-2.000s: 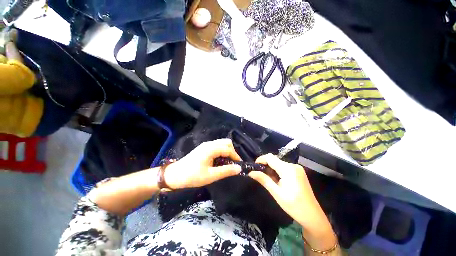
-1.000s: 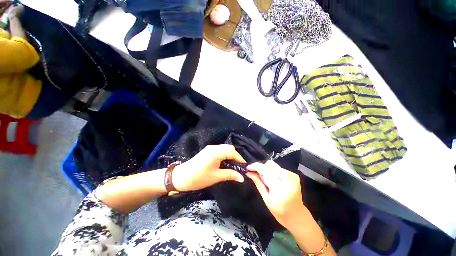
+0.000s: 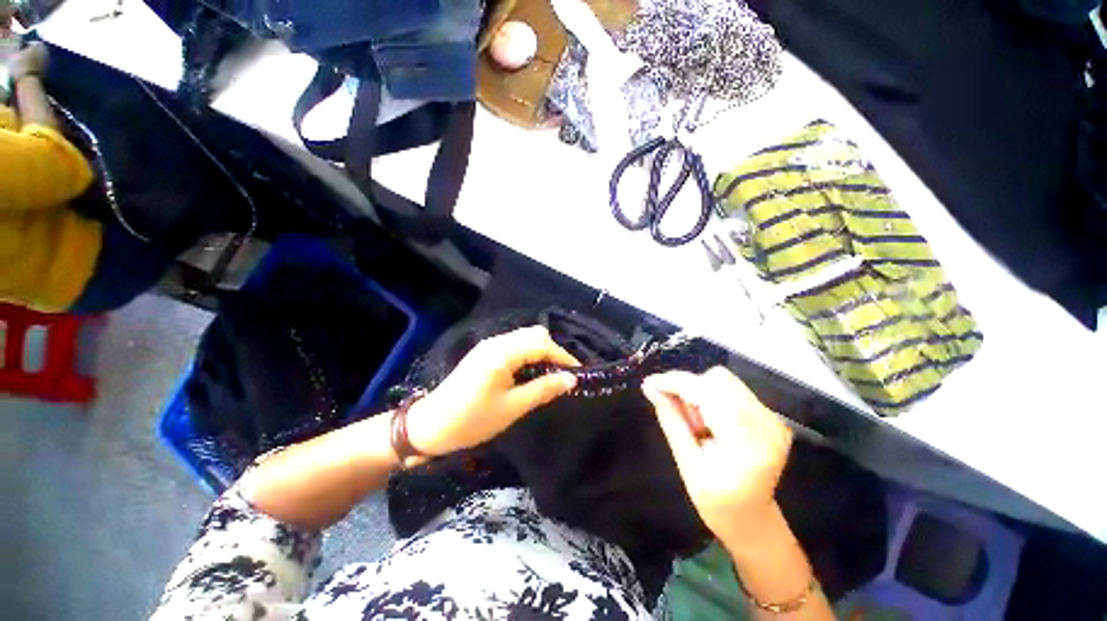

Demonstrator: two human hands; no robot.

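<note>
The black garment [image 3: 571,455] fills my lap below the table edge. A narrow glittering trim [image 3: 603,379] runs along its edge between my hands. My left hand [image 3: 492,394] pinches the trimmed edge between thumb and fingers. My right hand [image 3: 725,443] is just right of the trim, with thumb and forefinger together and the other fingers curled. A needle or thread in it is too small to make out.
On the white table [image 3: 534,218] lie black-handled scissors [image 3: 662,192], a silvery chain heap [image 3: 710,49], a striped yellow-green pad [image 3: 850,267], a brown tray [image 3: 516,85] and a denim bag [image 3: 419,55]. A blue basket [image 3: 176,419] stands on the floor. A person's yellow sleeve [image 3: 43,182] is at left.
My right hand has moved right, away from my left fingers, and more of the glittering trim shows between the hands. My left hand keeps its pinch on the edge.
</note>
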